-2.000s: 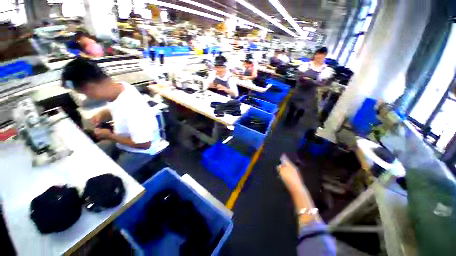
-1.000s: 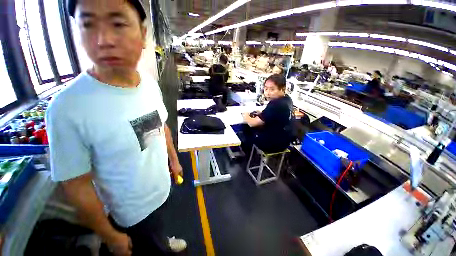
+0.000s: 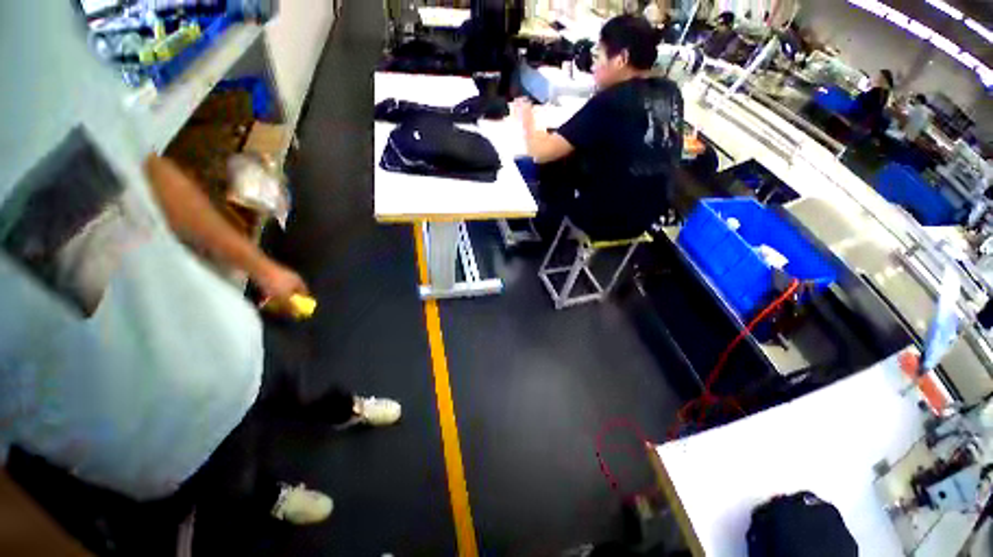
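Neither of my hands can be made out in the head view. Nearest in front of me on the right, a rounded black pouch (image 3: 800, 527) lies on the white sewing table (image 3: 779, 457), cut off by the bottom edge. An industrial sewing machine (image 3: 945, 484) stands at that table's right side. A black bag (image 3: 441, 148) with a pale trim line lies on another white table (image 3: 457, 200) farther ahead.
A person in a pale shirt (image 3: 142, 337) stands close at left, holding a small yellow thing (image 3: 304, 307). A person in black (image 3: 621, 141) sits on a stool (image 3: 588, 261). A blue bin (image 3: 751, 256), red hose (image 3: 751, 329) and yellow aisle line (image 3: 444, 403) also show.
The view has turned from the aisle with blue bins to the standing person, then tilted down. My raised hand from the earliest frame is out of view. The seated person now faces the table.
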